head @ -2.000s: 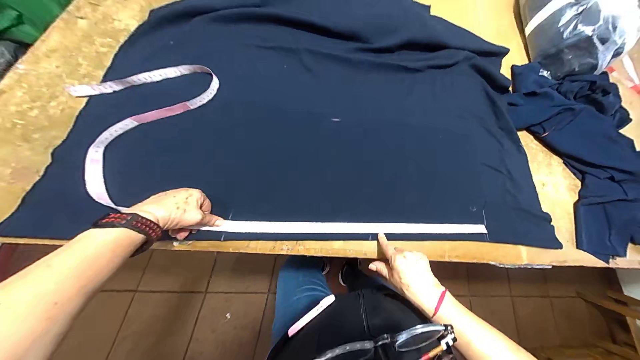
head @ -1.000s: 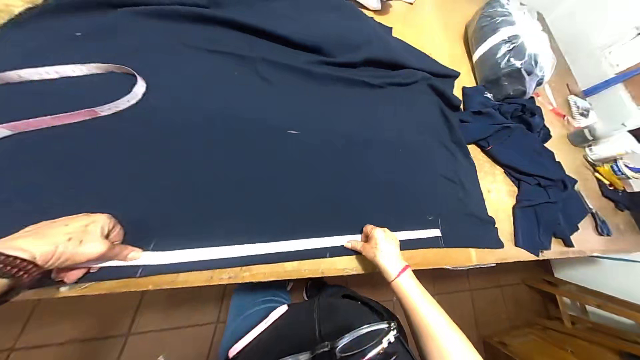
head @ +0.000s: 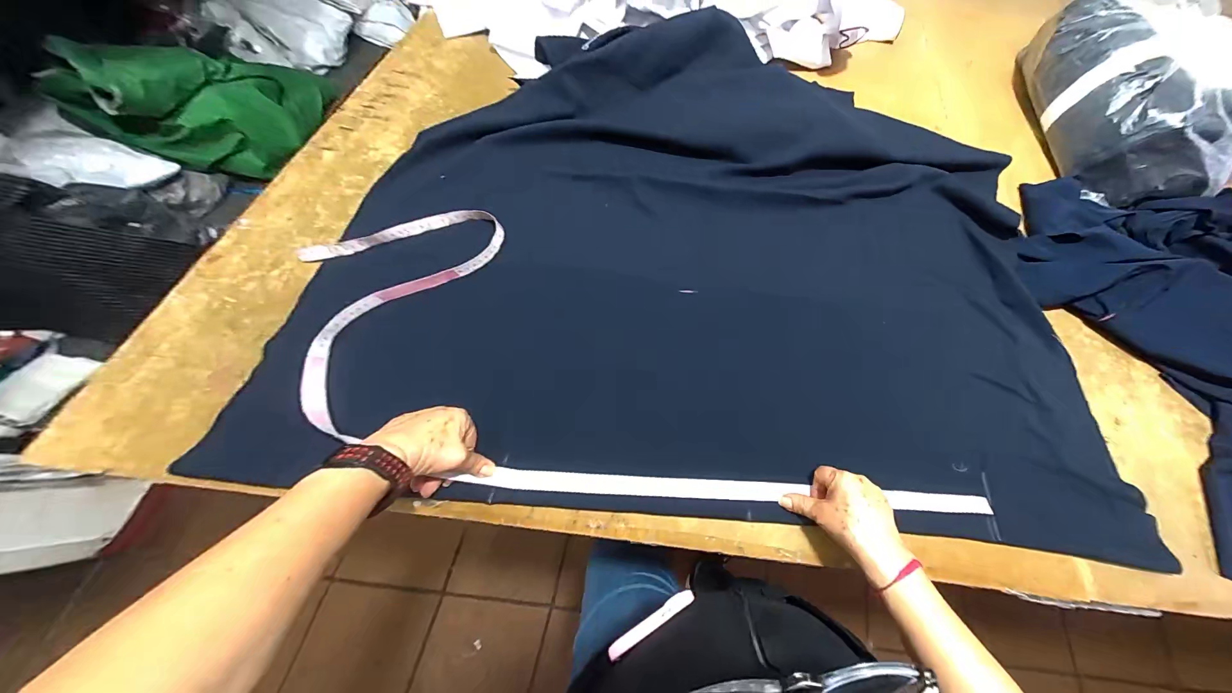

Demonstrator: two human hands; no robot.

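Observation:
Navy fabric (head: 674,356) lies spread on the wooden table, with a few light marks near its front edge. Along that edge runs a stretch of white measuring tape (head: 635,484), its right end near a marked line. My left hand (head: 438,450) pinches the tape toward the left, thumb on top; beyond it the tape curves back over the fabric in an S shape. My right hand (head: 847,510) has thumb and fingers on the tape nearer its right end.
The wooden table's (head: 173,366) left edge borders green cloth (head: 192,106) and plastic bags. White scraps (head: 654,19) lie at the back. At the right are a plastic-wrapped bundle (head: 1126,106) and crumpled navy cloth (head: 1155,279). Tiled floor (head: 385,616) shows below the front edge.
My right hand has gone from pointing just below the tape, two seconds ago, to gripping it. My left hand stays at the tape's left part. The view has swung right and back.

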